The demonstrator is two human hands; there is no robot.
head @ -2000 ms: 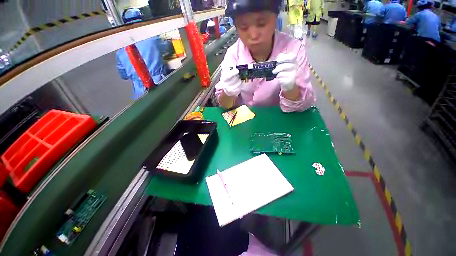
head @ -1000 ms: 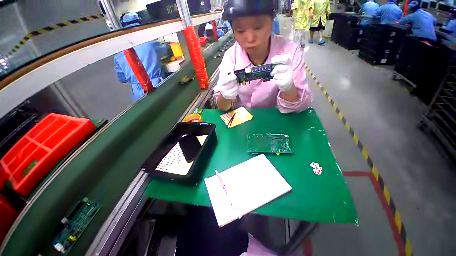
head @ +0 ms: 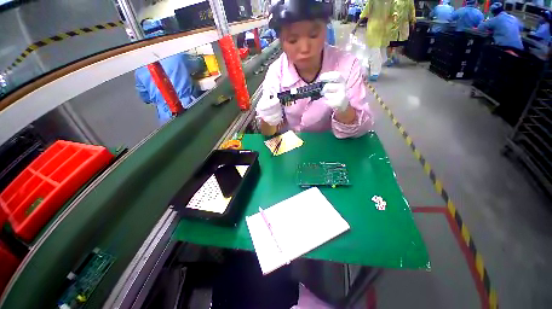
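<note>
Neither of my hands is in the picture. A green circuit board (head: 322,174) lies flat on the green-matted table (head: 387,241). In front of it lies a white record sheet (head: 302,228) with a thin pink pen (head: 270,226) on it. To the left a black tray (head: 243,192) holds a white label sheet (head: 207,197) with a black flat object (head: 228,179) on it. Small white-red labels (head: 379,203) lie near the right edge. Another circuit board (head: 89,274) is on the conveyor belt at lower left.
Across the table a person in pink (head: 308,121) holds a circuit board (head: 301,93) in white gloves. Yellow paper (head: 284,143) with a dark thin tool and an orange tape roll (head: 231,145) lie near them. Red divided trays (head: 54,184) stand beyond the conveyor belt (head: 136,181).
The board on the belt has shifted down and left in the picture. The person opposite has lowered and tilted the held board slightly. People in yellow in the background appear nearer.
</note>
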